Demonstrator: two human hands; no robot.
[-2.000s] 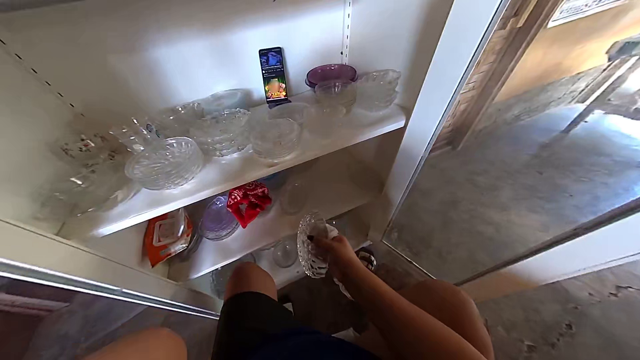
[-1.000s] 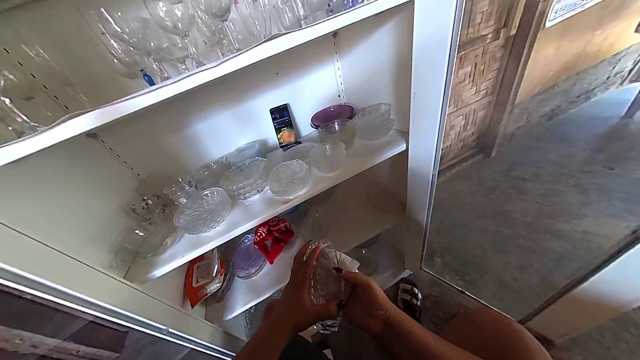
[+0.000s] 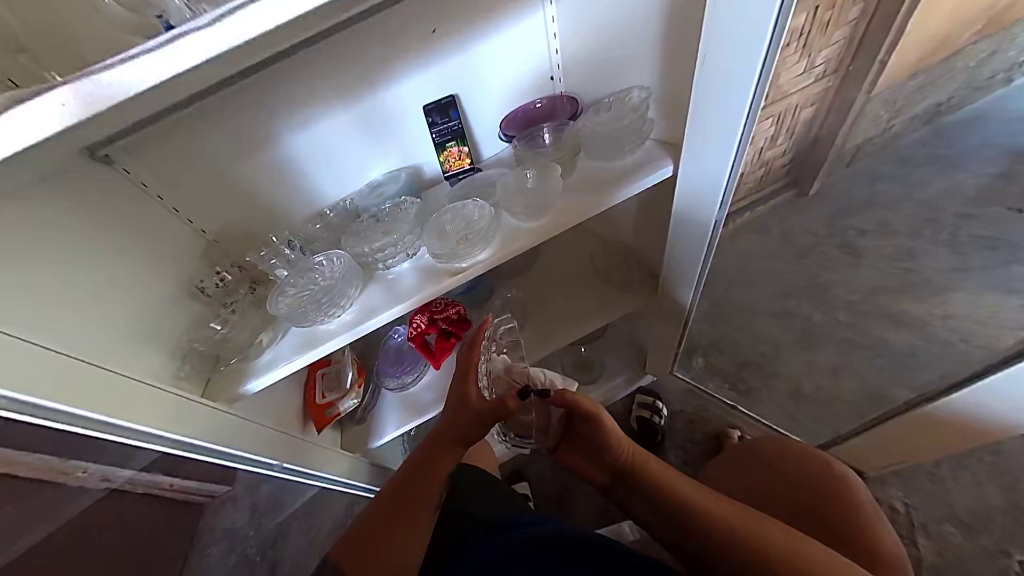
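Observation:
Both hands hold a clear cut-glass bowl point(image 3: 504, 352) in front of the lower shelf. My left hand point(image 3: 474, 400) grips its left side, with the thumb reaching toward the middle. My right hand point(image 3: 588, 432) presses a white cloth or wipe point(image 3: 554, 379) against the glass; how much of the cloth lies inside the bowl cannot be told. Just behind the bowl, a red patterned bandana point(image 3: 438, 330) hangs over the shelf edge. To its left are a purple glass dish point(image 3: 402, 360) and an orange wipes packet point(image 3: 334, 390).
The upper white shelf point(image 3: 436, 282) carries stacked clear glass bowls point(image 3: 460, 230), a purple bowl point(image 3: 541, 117) and an upright smartphone point(image 3: 450, 138). More glassware stands on the top shelf. A glass door point(image 3: 848, 240) is at the right, a sandal point(image 3: 649, 414) on the floor.
Two seconds ago only one hand was on the glass; now both are. Since one second ago the bowl has turned, showing more of its side. The view has shifted.

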